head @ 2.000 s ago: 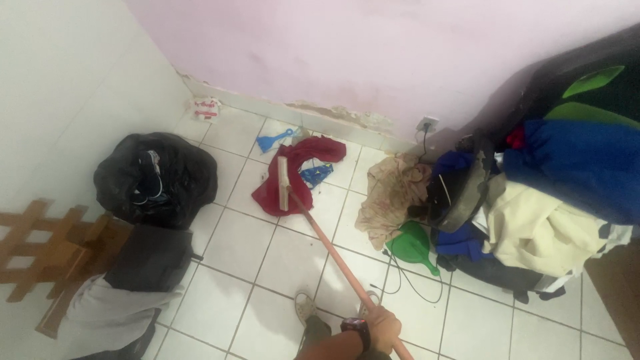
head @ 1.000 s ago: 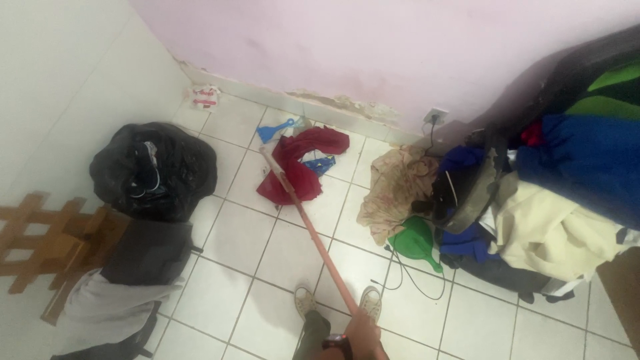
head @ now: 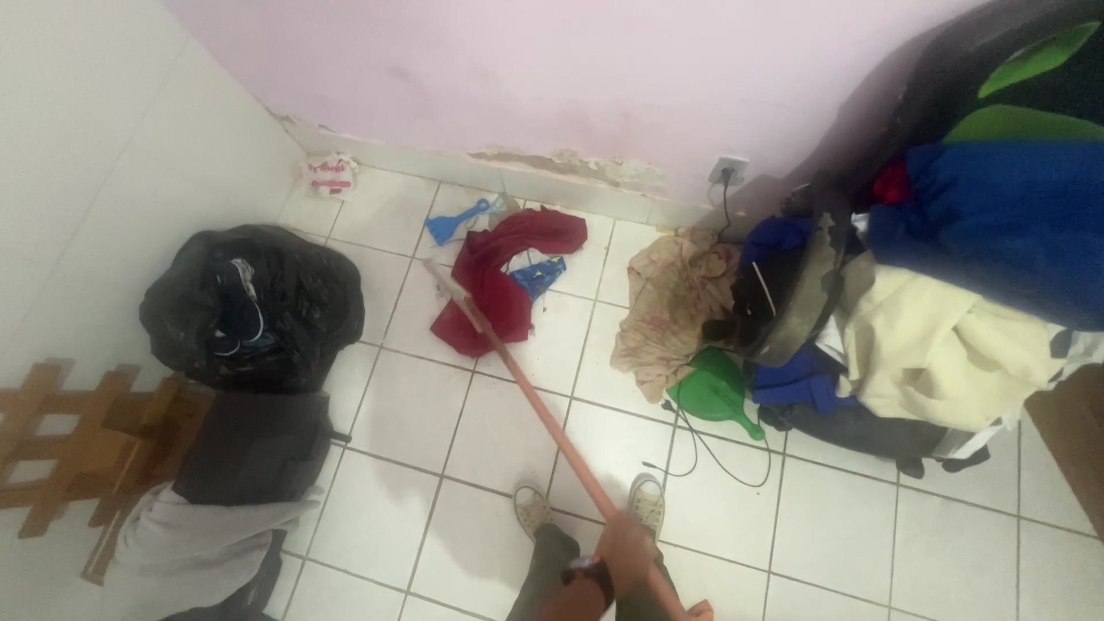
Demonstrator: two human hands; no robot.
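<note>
My left hand (head: 627, 545), blurred and with a dark watch on the wrist, is closed around the reddish pole (head: 552, 423) of a floor squeegee or similar tool. The pole slants up and left to a narrow, pale crossbar head (head: 450, 286) at the left edge of a dark red cloth (head: 496, 297). A sliver of what seems to be my right hand (head: 700, 611) shows beside the pole at the bottom edge; its grip is mostly hidden. A blue plastic scraper-like item (head: 457, 222) and a blue patterned piece (head: 539, 276) lie by the cloth.
On the left are an open black plastic bag (head: 319, 293), a wooden lattice piece (head: 52, 440) and grey cloth (head: 190, 543). On the right lie a beige cloth (head: 660, 302), a green dustpan-like item (head: 711, 388), a thin cable (head: 694, 453) and heaped clothes (head: 944, 345). My shoes stand below.
The crossbar head was lying over the red cloth two seconds ago; it has moved left to the cloth's edge and is turned at a different angle. My left hand remains on the pole.
</note>
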